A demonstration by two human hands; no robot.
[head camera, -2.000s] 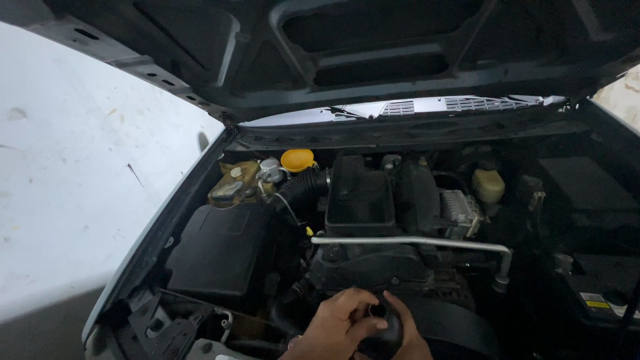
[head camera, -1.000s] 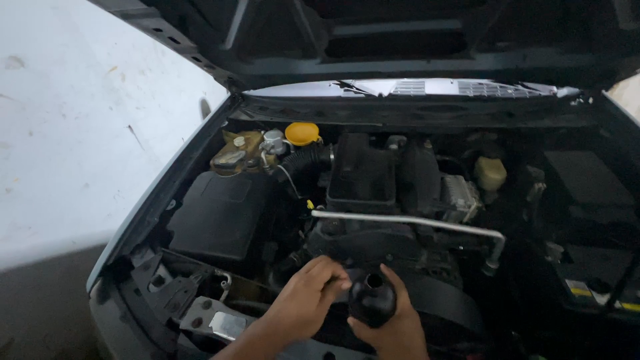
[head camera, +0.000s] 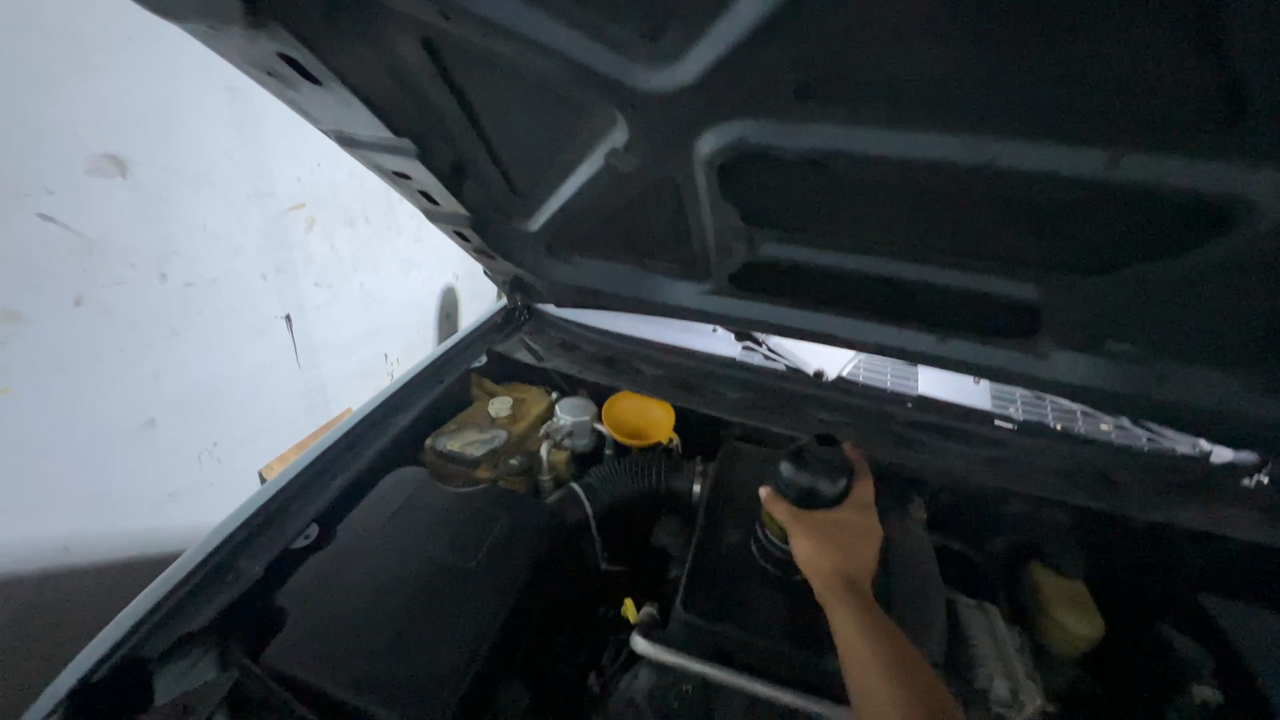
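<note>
My right hand (head camera: 835,530) is closed around a dark round-shouldered bottle (head camera: 815,472) with an open neck at its top. Hand and bottle are over the black engine cover (head camera: 735,560). A yellow funnel (head camera: 639,418) stands to the left of the bottle, at the back of the engine bay. Beside the funnel is a round grey metal part (head camera: 575,422), and further left a yellowed plastic reservoir (head camera: 490,435) with a pale cap. My left hand is out of the frame.
The raised hood (head camera: 660,120) hangs over the bay. A ribbed black intake hose (head camera: 640,485) runs to the engine. A large black box (head camera: 400,590) lies at the left, a metal pipe (head camera: 730,682) crosses in front, and another yellowish reservoir (head camera: 1065,610) sits at the right.
Both hands were at the bottle near the front of the engine. Now the right hand alone holds it, further back, and the left hand has left the view. The view has shifted toward the back left.
</note>
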